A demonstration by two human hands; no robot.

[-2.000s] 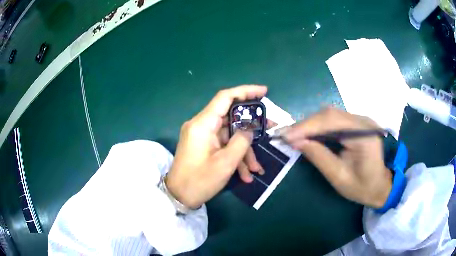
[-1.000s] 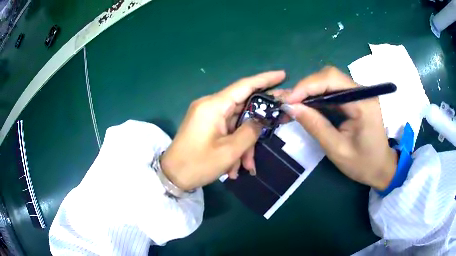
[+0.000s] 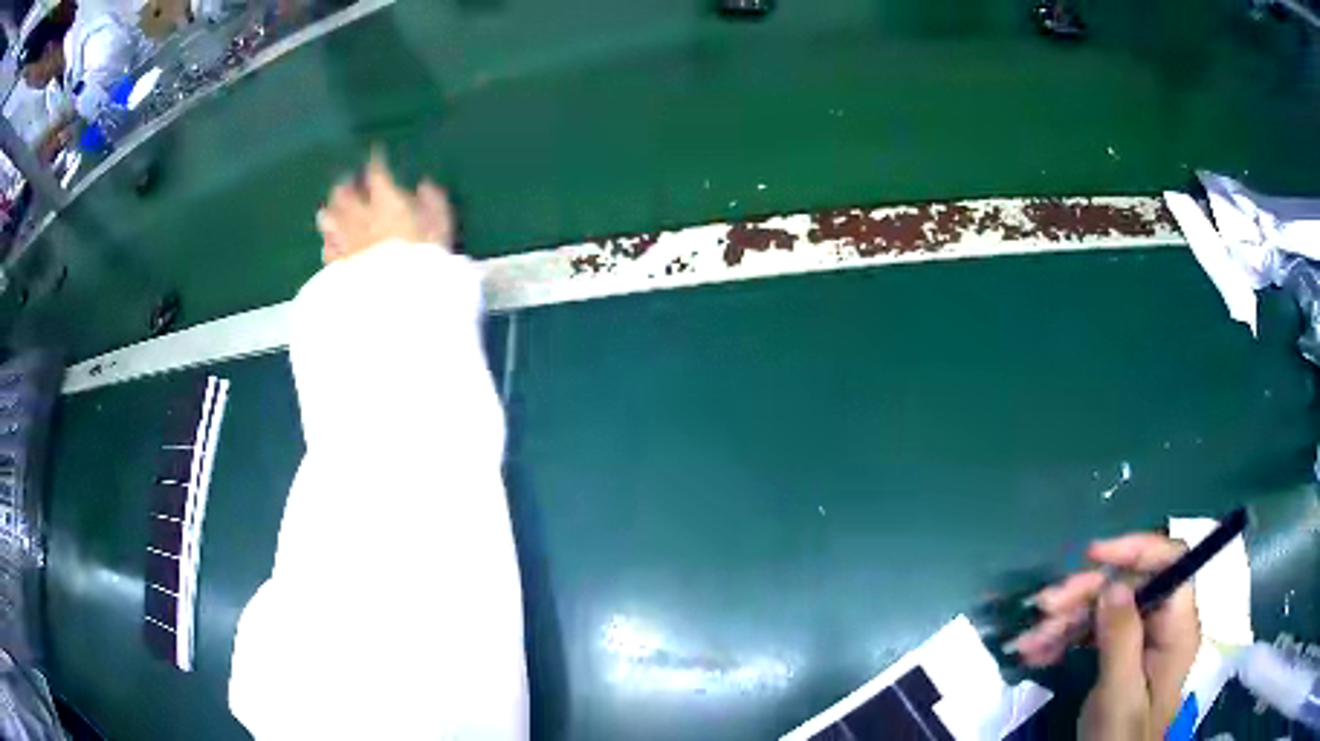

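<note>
My left hand is stretched out past the white rail at upper left. It is blurred, its fingers look spread, and I cannot tell whether anything is in it. My right hand, at lower right, holds the slim black tweezers, pointing up and right. The die-cut pad sheet lies on the green surface left of my right hand, cut off by the bottom edge. Black watch housings lie beyond the rail, one left of my left arm and one at the top right.
The worn white rail crosses the green surface. A narrow pad strip lies at left. White wiping paper and a white-clear tube are at right. Crumpled plastic lies at upper right. Another person is at upper left.
My left hand has left my right hand and reached up left across the rail; the housing it held is no longer seen in it. The view has shifted, and the sheet now lies at the bottom.
</note>
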